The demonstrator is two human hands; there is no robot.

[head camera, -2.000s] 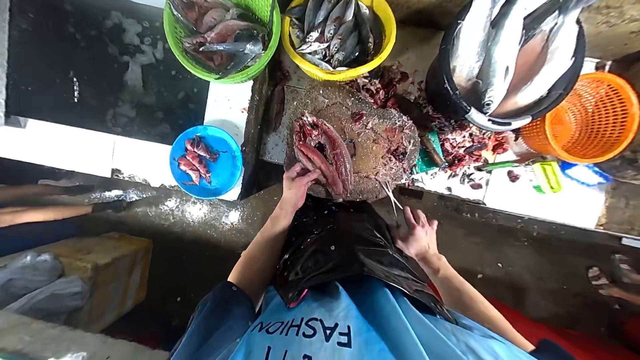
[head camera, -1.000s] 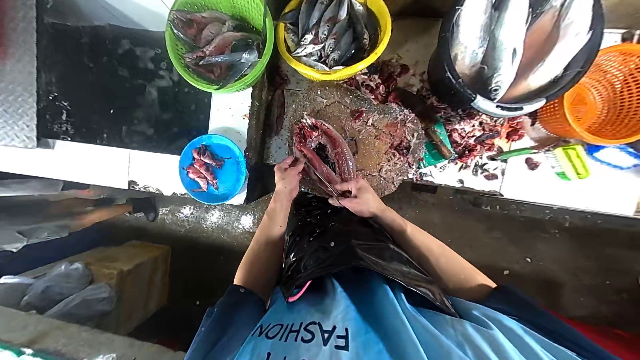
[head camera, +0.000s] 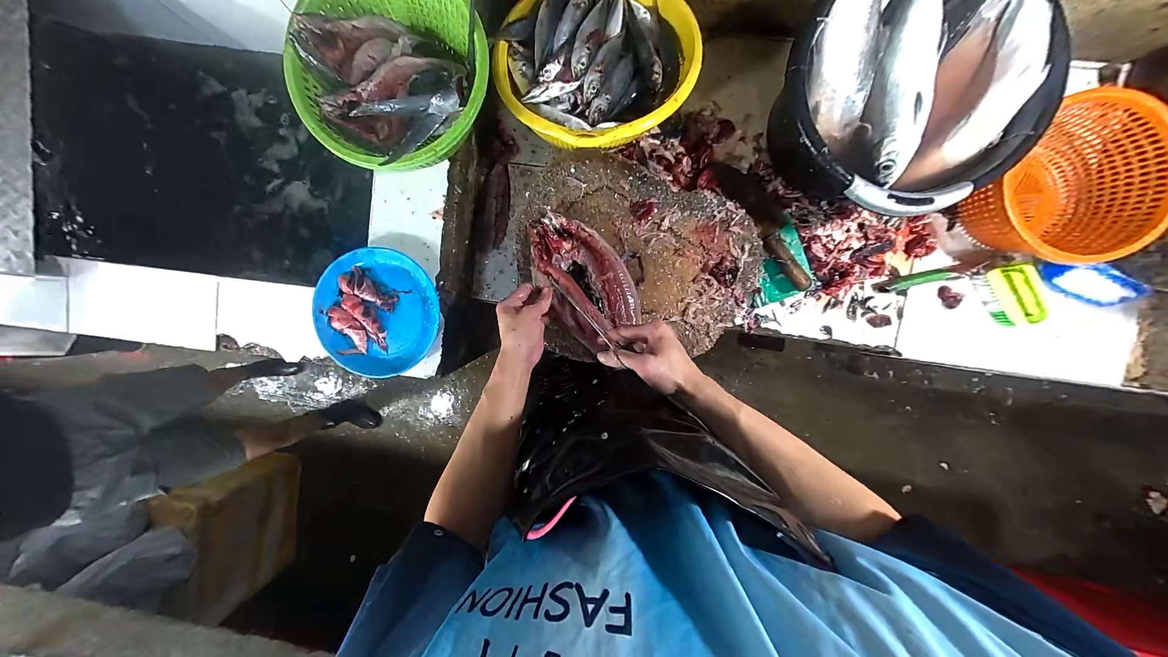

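Note:
A split, gutted fish (head camera: pixel 613 274) lies opened on a round chopping block (head camera: pixel 680 246) in front of me. My left hand (head camera: pixel 525 321) grips the fish's near left edge. My right hand (head camera: pixel 650 351) holds a thin, narrow tool (head camera: pixel 589 310), whose exact kind I cannot tell, with its tip over the fish's opening. Scraps of flesh and blood stick to the block. At the block's right edge rests a knife with a wooden handle (head camera: pixel 787 262), beside heaped guts (head camera: pixel 862 255).
Behind the block stand a green basket (head camera: pixel 297 82) and a yellow basket (head camera: pixel 698 55) of fish, and a black bucket (head camera: pixel 785 137) of large fish. An orange basket (head camera: pixel 1086 182) and brush (head camera: pixel 1017 294) are right; a blue bowl (head camera: pixel 411 342) and another person (head camera: pixel 137 420) are left.
My right hand has moved from beside the block to the fish, bringing the thin tool over it. My left hand has shifted to the fish's left edge. The other person shows more at the left.

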